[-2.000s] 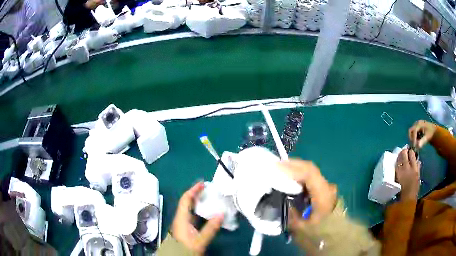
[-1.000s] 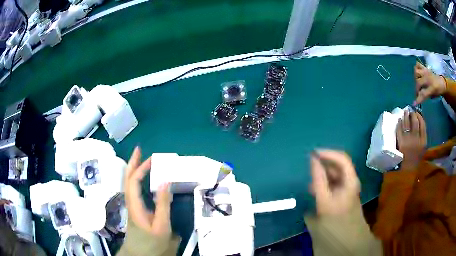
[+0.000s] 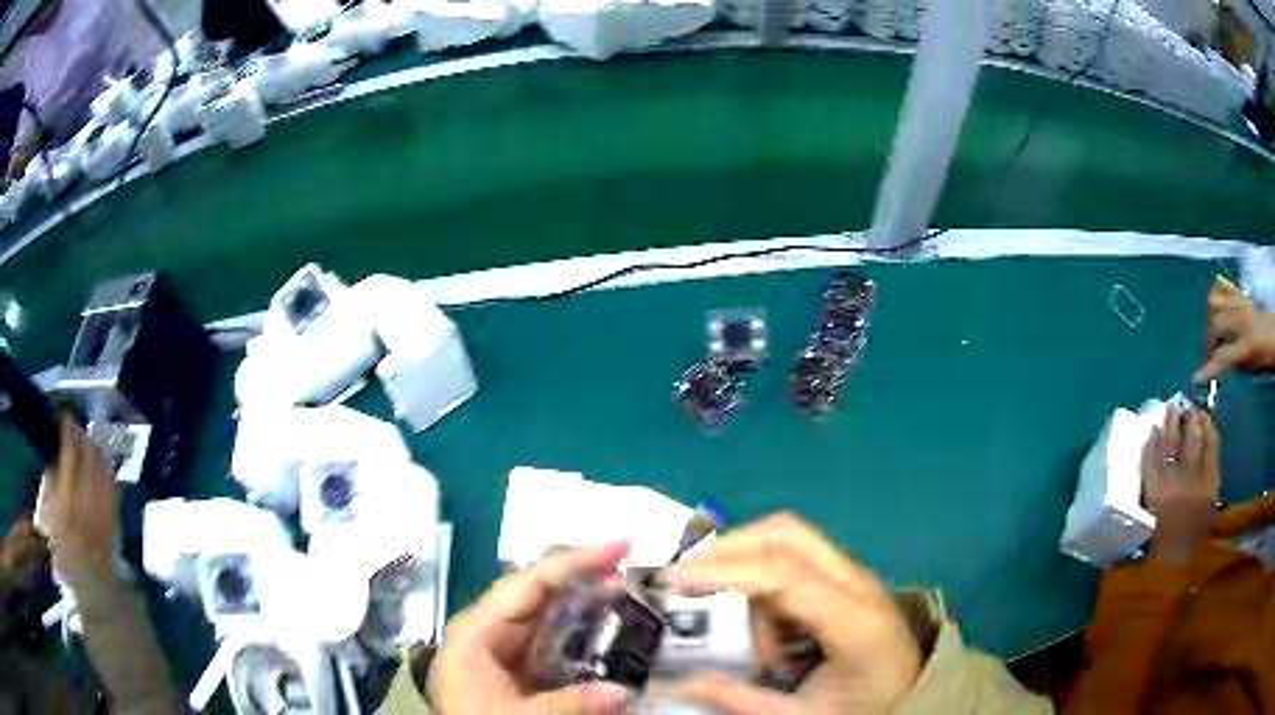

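Note:
A white camera body [image 3: 594,520] lies at the bottom centre, its head housing [image 3: 710,626] between my hands. My left hand [image 3: 503,645] holds a dark lens module [image 3: 599,631] with shiny clear edges, close against the left side of the housing. My right hand [image 3: 818,603] is closed around the housing's top and right side. Dark wires show between module and housing; their ends are hidden. A blue-tipped brush [image 3: 710,517] stands behind my right fingers. The hands are slightly blurred.
Spare lens modules [image 3: 836,345] lie in a row, with two more [image 3: 737,335] beside them. White camera units [image 3: 336,489] and a black box [image 3: 133,363] stand left. Another person's hand [image 3: 81,503] is at far left; another's hands [image 3: 1182,475] hold a white unit right.
My hands, apart and off the camera a second ago, have come together at the head housing, with a lens module now in my left. The view has shifted. Another person's arm has entered at left.

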